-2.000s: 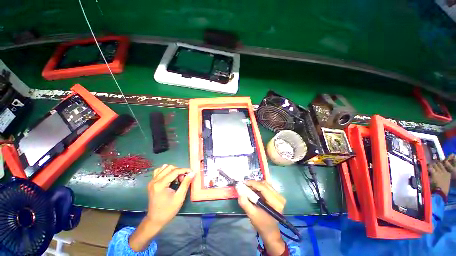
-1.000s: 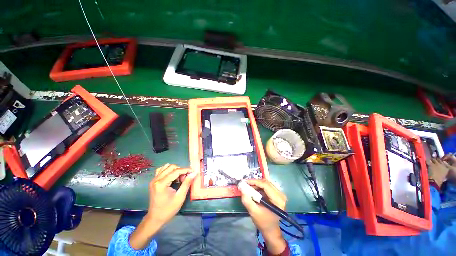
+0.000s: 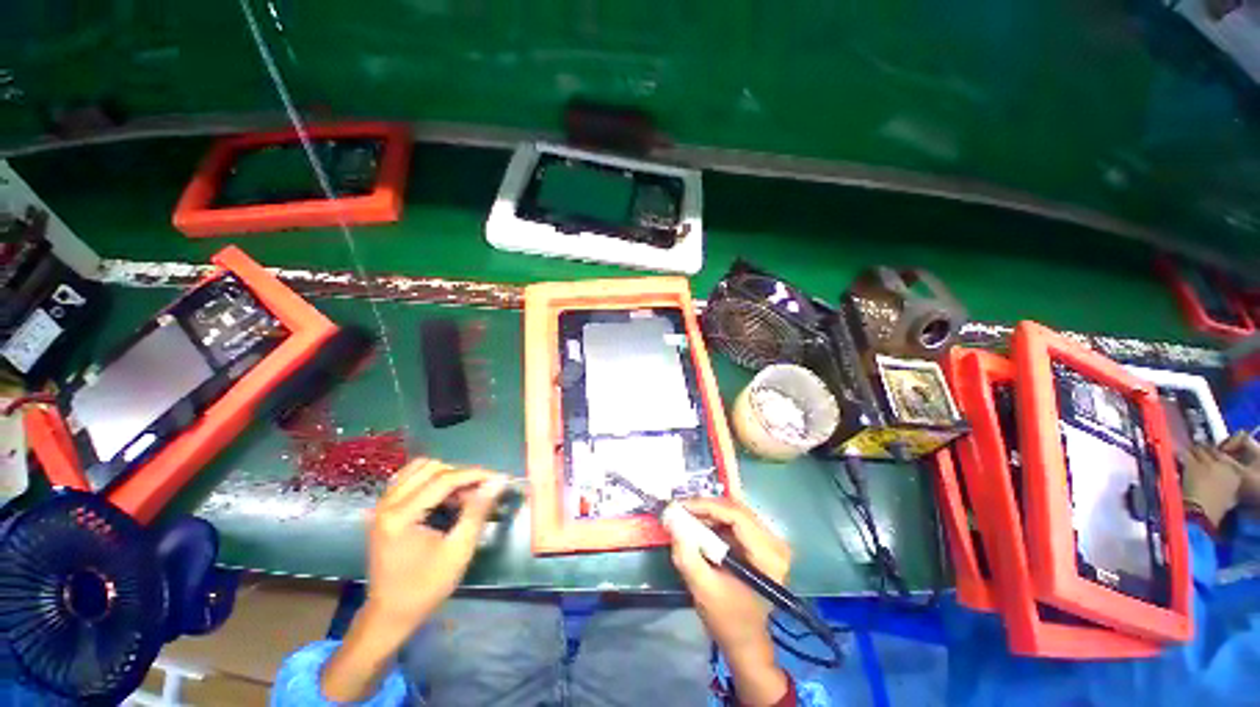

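An open tablet with a silver battery lies in an orange-red foam frame in front of me. My right hand holds a soldering iron like a pen, its tip over the board at the tablet's lower end. Whether the tip touches is too small to tell. My left hand is left of the frame, apart from it, with thumb and fingers pinched on a small dark object; what it is cannot be told. A thin solder wire hangs down left of the tablet.
Red bits and a black strip lie left. Another framed tablet is beyond, with a desk fan lower left. A cleaning pot, square fan and stacked frames stand right. Another person's hands show far right.
My left hand has moved left, away from the frame. My right hand is nearly unchanged. The framed tablets on the belt have shifted right.
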